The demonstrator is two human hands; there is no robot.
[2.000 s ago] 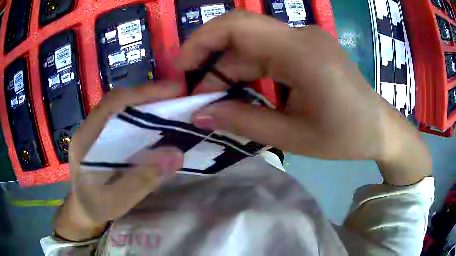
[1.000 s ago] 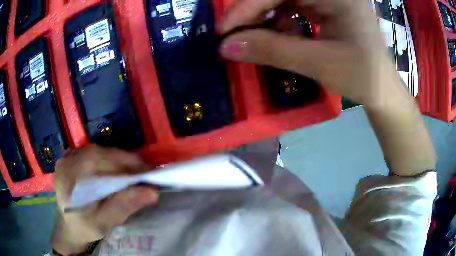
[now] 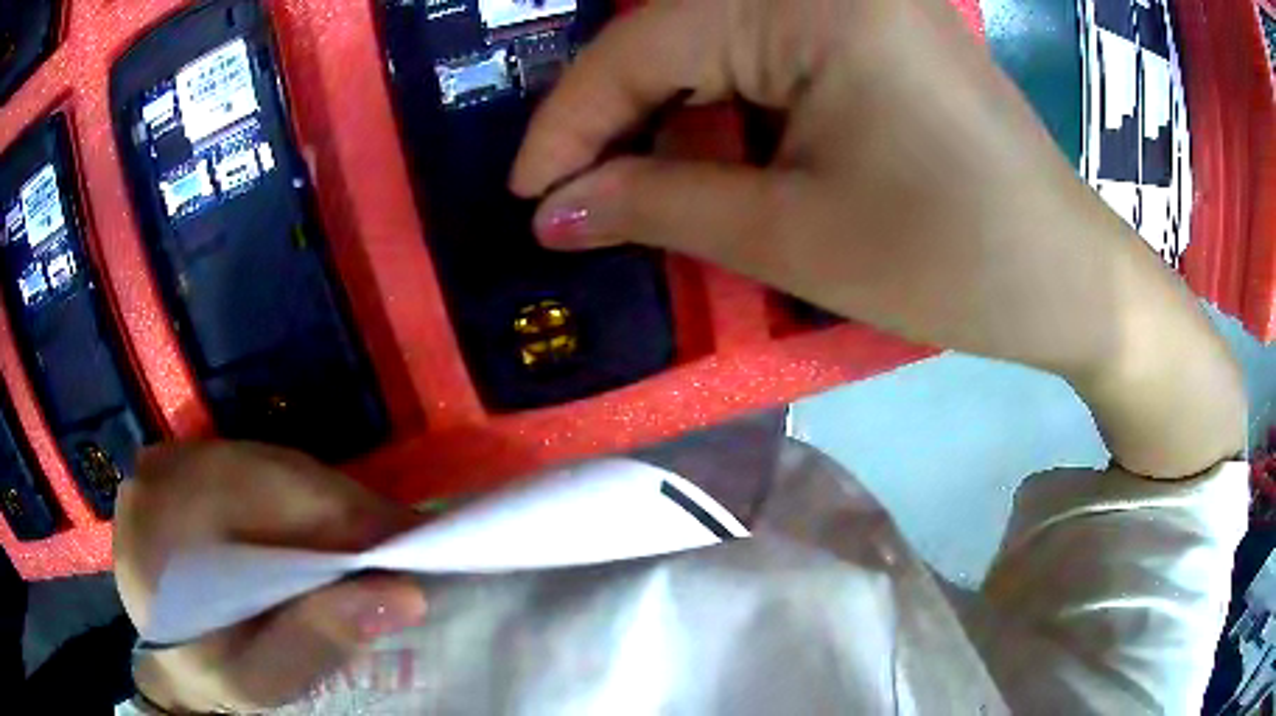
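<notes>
My left hand (image 3: 266, 560) is shut on a folded white release liner (image 3: 560, 520), which has a short black strip near its right end. My right hand (image 3: 896, 210) is over a phone (image 3: 483, 273) in the foam tray (image 3: 476, 448). Its thumb and forefinger are pinched together just above or on the phone's dark middle area, with a thin dark edge of a black sticker between them. Black on black hides the sticker's outline. The gold round part (image 3: 543, 333) shows below the fingertips and silvery card sockets (image 3: 476, 80) above them.
More open-backed phones (image 3: 238, 238) lie in the tray slots to the left. A black-and-white sticker sheet stack (image 3: 1133, 119) lies on the green mat (image 3: 1033, 63) at the right, beside another red tray (image 3: 1238, 168). Grey floor (image 3: 896, 455) shows below the tray.
My right hand has left the liner with a black piece and moved over the phone, then slightly lower and left. My left hand has lowered with the liner, now seen nearly edge-on.
</notes>
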